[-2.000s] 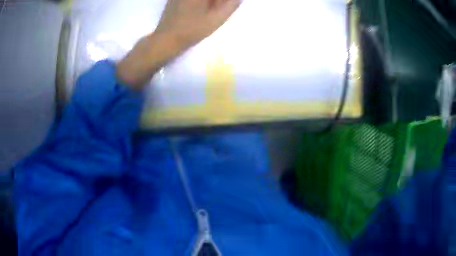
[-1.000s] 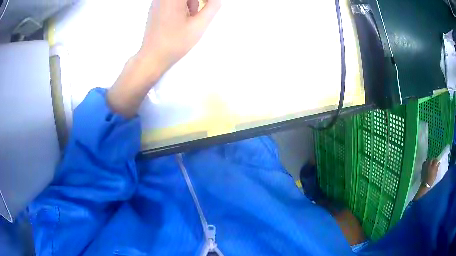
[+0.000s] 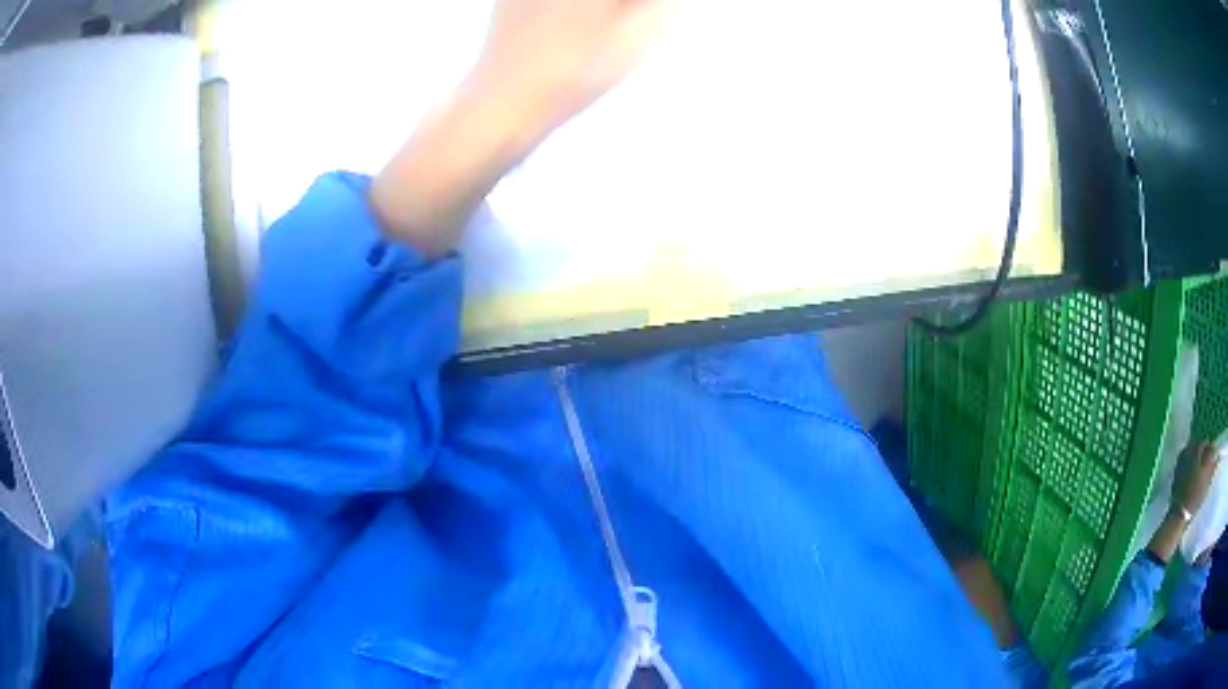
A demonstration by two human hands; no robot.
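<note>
My left hand point(image 3: 566, 54) reaches from its blue sleeve over the white work mat point(image 3: 808, 175) with yellow-edged tape. The mat is glaringly overexposed. The fingers are washed out and cut off by the top edge, so whether they hold anything cannot be told. I cannot make out my right hand. A blurred patch of skin point(image 3: 986, 592) shows low at the right beside my smock; whose it is cannot be told.
A black cord point(image 3: 1013, 162) hangs over the mat's right front edge. Green perforated crates point(image 3: 1077, 404) stand at the lower right. Another person's hand point(image 3: 1196, 474) holds something white beyond them. A pale rounded surface point(image 3: 101, 229) is at the left.
The whole view has shifted, so the mat and crates sit further right. My left hand stays over the mat, its fingers further out of the picture. More of the other person's sleeve shows.
</note>
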